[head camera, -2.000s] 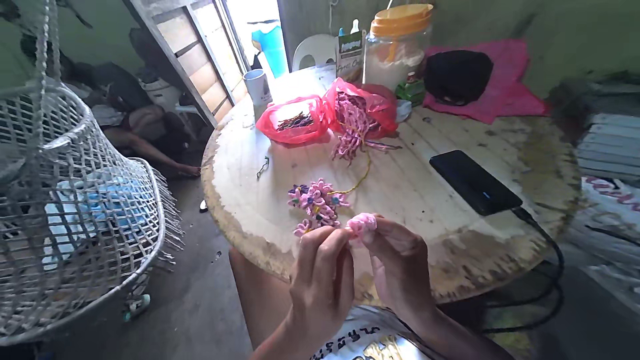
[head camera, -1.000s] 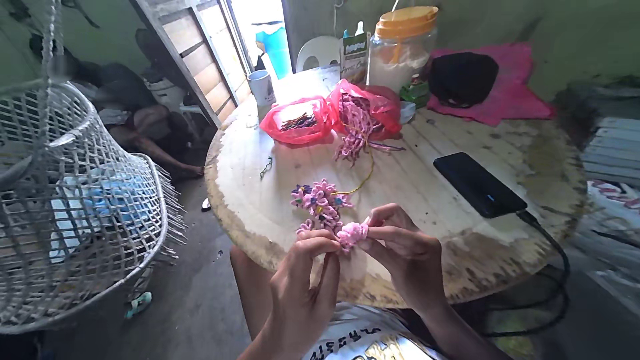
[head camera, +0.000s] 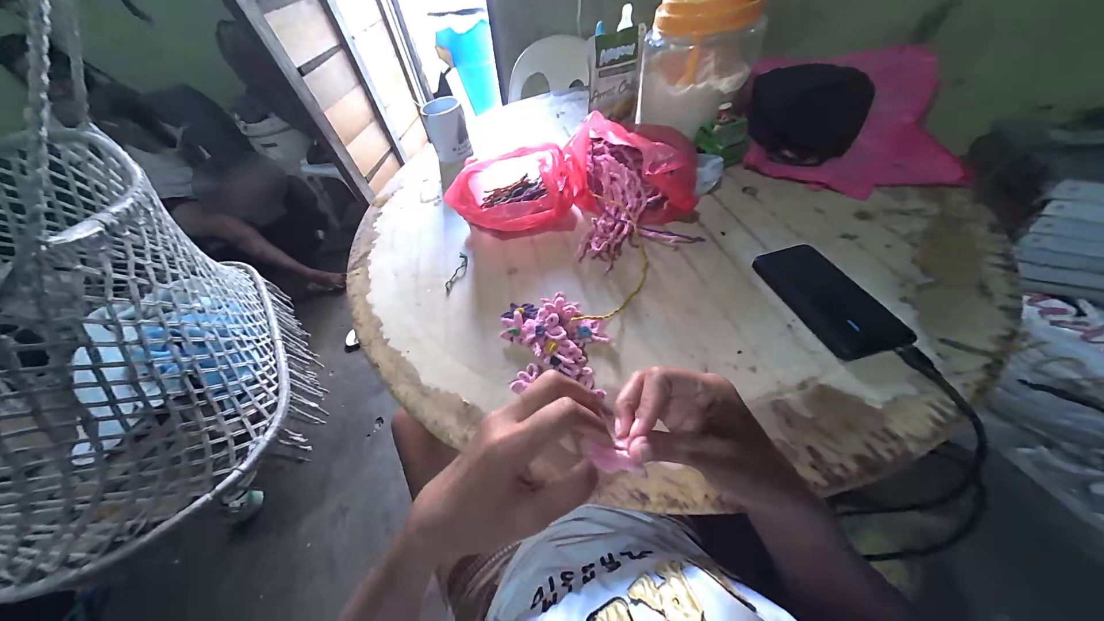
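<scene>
My left hand (head camera: 526, 453) and my right hand (head camera: 699, 431) meet at the table's near edge, both pinching a small pink fuzzy piece (head camera: 614, 455), partly hidden by the fingers. Just beyond them lies a cluster of pink and purple fuzzy-stem flowers (head camera: 554, 336). A yellow-green twisted stem (head camera: 634, 293) runs from it toward a bundle of pink twisted stems (head camera: 614, 190), which spills from a red plastic bag (head camera: 677, 168). Beside that, another red plastic bag (head camera: 466, 198) holds thin dark stems (head camera: 515, 191). A small green twisted piece (head camera: 456, 272) lies to the left.
On the round wooden table (head camera: 397, 345) are a black power bank or phone (head camera: 832, 300) with a cable (head camera: 979, 431), a mug (head camera: 446, 128), an orange-lidded jar (head camera: 690, 86) and a black cloth item (head camera: 811, 112) on pink plastic. A woven hanging chair (head camera: 172, 345) and a seated person are at left.
Both hands have come down toward the table's near edge with the pink piece, which now shows less between the fingers. The flower cluster stays on the table.
</scene>
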